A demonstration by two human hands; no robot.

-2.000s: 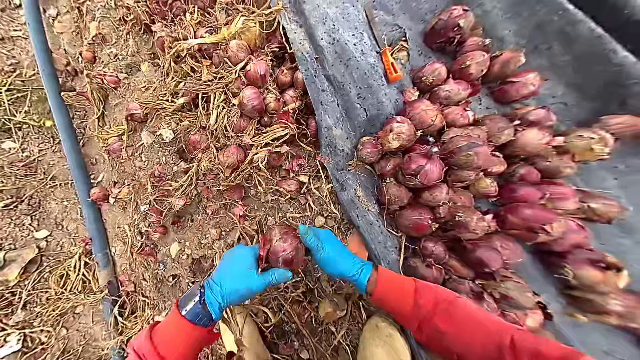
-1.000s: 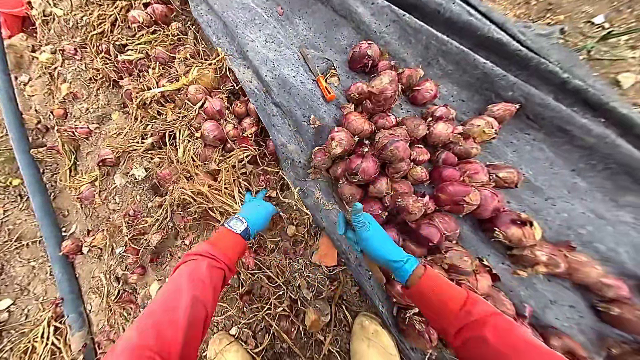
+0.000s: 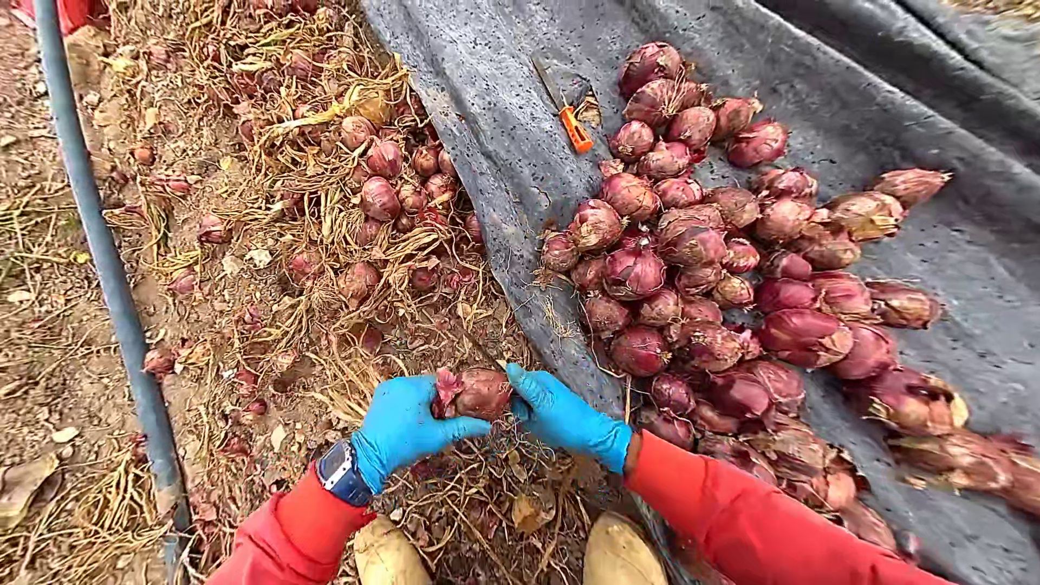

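Note:
My left hand (image 3: 414, 426), in a blue glove, grips a red onion (image 3: 483, 394) with loose skin at its left end. At the onion's right end is my right hand (image 3: 565, 414), also blue-gloved, its thumb by the root side; a thin dark blade seems to stick out above the onion, and its handle is hidden. Many red onions (image 3: 634, 272) lie piled on a dark grey sheet (image 3: 520, 187) to the right. A knife with an orange handle (image 3: 575, 128) rests on the sheet beyond them.
Red onions with dry stalks (image 3: 380, 197) lie on the soil at the left of the sheet. A grey-blue hose (image 3: 106, 252) runs along the far left. Two shoe tips (image 3: 621, 552) show at the bottom edge. Part of a red object (image 3: 73, 12) is at the top left.
One second ago my hands were apart, the left reaching to the ground and the right by the pile. Now they are together at an onion held in my left hand.

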